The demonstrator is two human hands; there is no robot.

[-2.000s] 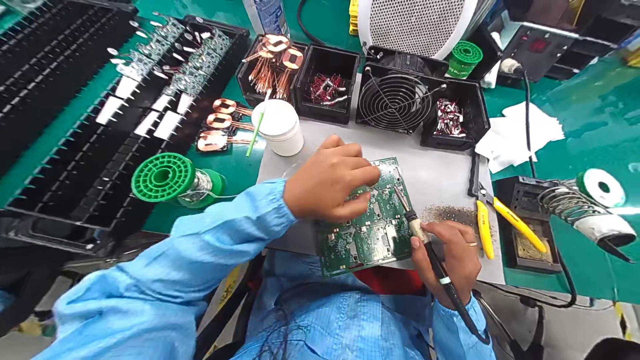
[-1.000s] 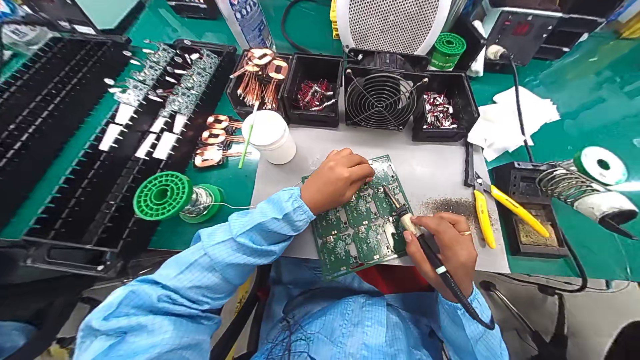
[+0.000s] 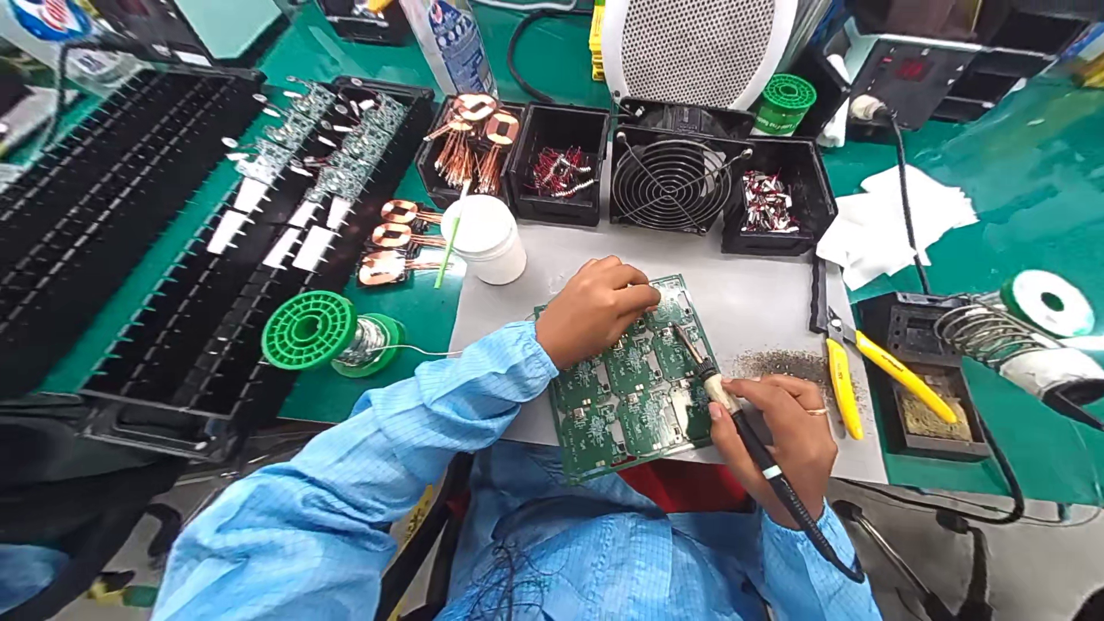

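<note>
A green panel of printed circuit boards [image 3: 634,397] lies on a grey mat at the table's front edge. My right hand [image 3: 776,431] holds a soldering iron [image 3: 720,392] by its pale grip, the tip over the upper right part of the panel. Over the panel's upper left part is my left hand [image 3: 599,310], fingers bent together; whether they pinch solder wire is hidden. A strand of wire runs from a green solder spool [image 3: 310,330] toward my left sleeve. Near the left hand stands a white jar [image 3: 492,241] with a green stick on its lid.
Copper coils [image 3: 392,235] lie left of the jar. Black bins [image 3: 561,203] with coils and wired parts flank a small fan [image 3: 671,181]. Yellow-handled cutters [image 3: 845,392], a soldering iron stand [image 3: 936,405] and white wipes [image 3: 897,224] are at right. Long black racks [image 3: 164,345] stand at left.
The soldering iron's tip has moved slightly relative to the panel since the oldest frame. Both hands stay over the panel, and my right hand still holds the iron.
</note>
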